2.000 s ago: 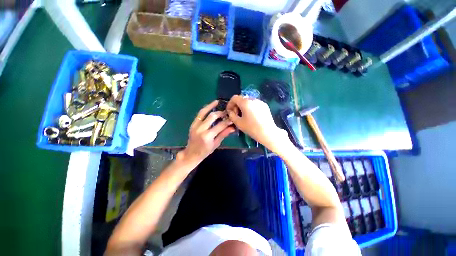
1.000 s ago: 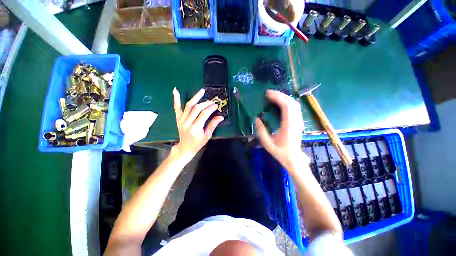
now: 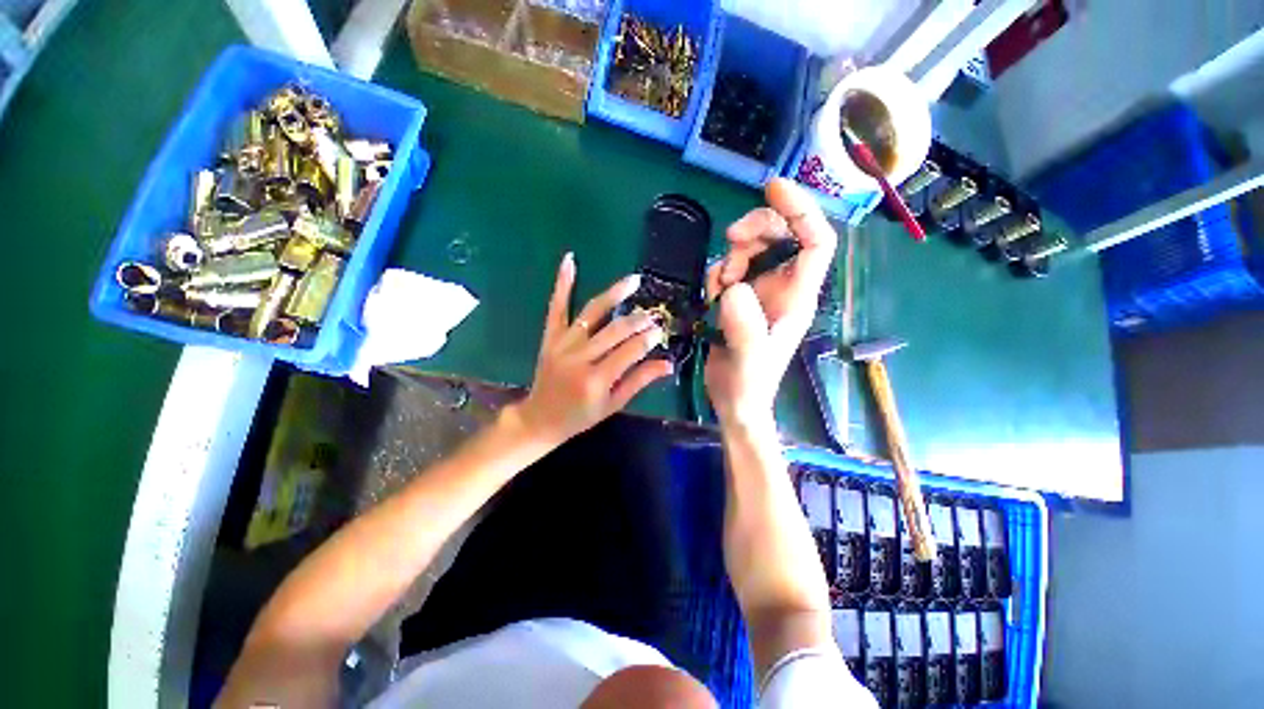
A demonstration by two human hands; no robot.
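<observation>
A long black lock housing [image 3: 677, 243] lies on the green bench with its upper end away from me. A gold star-shaped plate [image 3: 663, 321] shows in its lower end, partly under my fingers. My left hand [image 3: 589, 367] holds the lower end from the left, with fingertips on the plate. My right hand [image 3: 765, 312] is raised at the housing's right side, closed on a slim dark tool [image 3: 776, 256]. The tool's tip is too blurred to tell. Dark green pliers handles [image 3: 689, 391] show between my hands.
A blue bin of metal sleeves [image 3: 402, 187] stands left, beside white paper [image 3: 416, 321]. Small bins [image 3: 645, 122] and a grease tub [image 3: 829, 146] stand behind. A hammer [image 3: 894, 443] lies right, its handle over the bench edge above a blue crate of housings [image 3: 1026, 554].
My right hand has moved from low beside the pliers up to the housing's right side and now holds a dark tool. My left hand stays on the housing. The view has shifted and tilted.
</observation>
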